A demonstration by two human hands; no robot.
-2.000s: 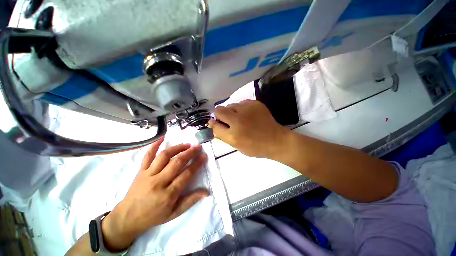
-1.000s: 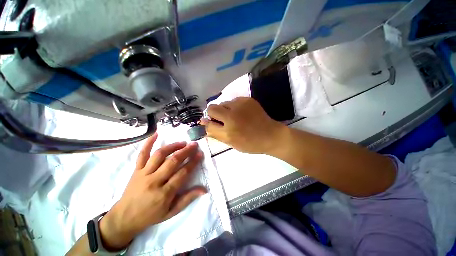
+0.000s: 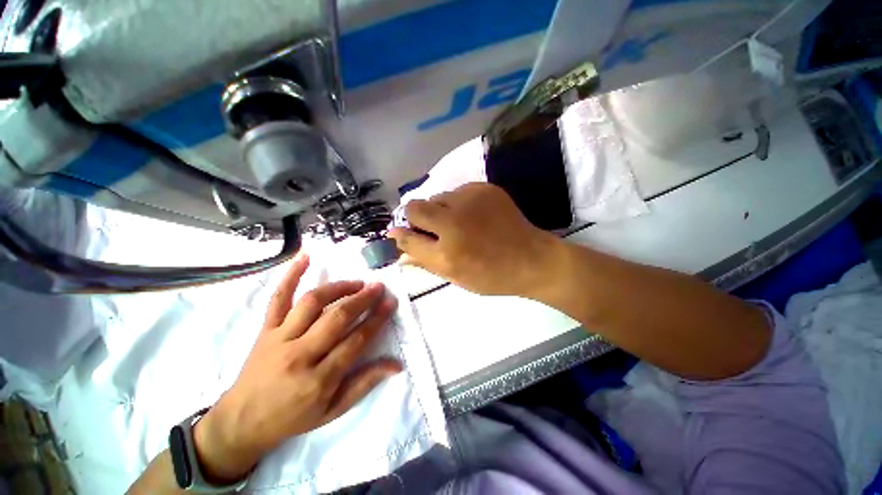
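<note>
A white cloth garment piece [image 3: 338, 450] lies under the sewing machine head [image 3: 406, 68] and spreads left and toward the wearer's lap. My left hand [image 3: 309, 367] lies flat on it, fingers apart, fingertips just below the grey round knob [image 3: 380, 253]. My right hand [image 3: 474, 237] is beside the knob and the metal parts at the needle area, fingers curled together. Its fingertips are close to the cloth edge. Something small and dark shows between the fingers, but I cannot tell what is held. The needle and presser foot are mostly hidden by metal parts.
A black phone [image 3: 532, 179] lies under the machine arm, beside a white cloth scrap [image 3: 602, 160]. A ruled tape [image 3: 527, 370] runs along the table's front edge. A curved shiny bar [image 3: 145, 278] is left of the needle. White cloth [image 3: 839, 338] is at right.
Since the first frame, the camera view has shifted slightly, so the machine head sits further left. Both hands keep nearly the same place on the work.
</note>
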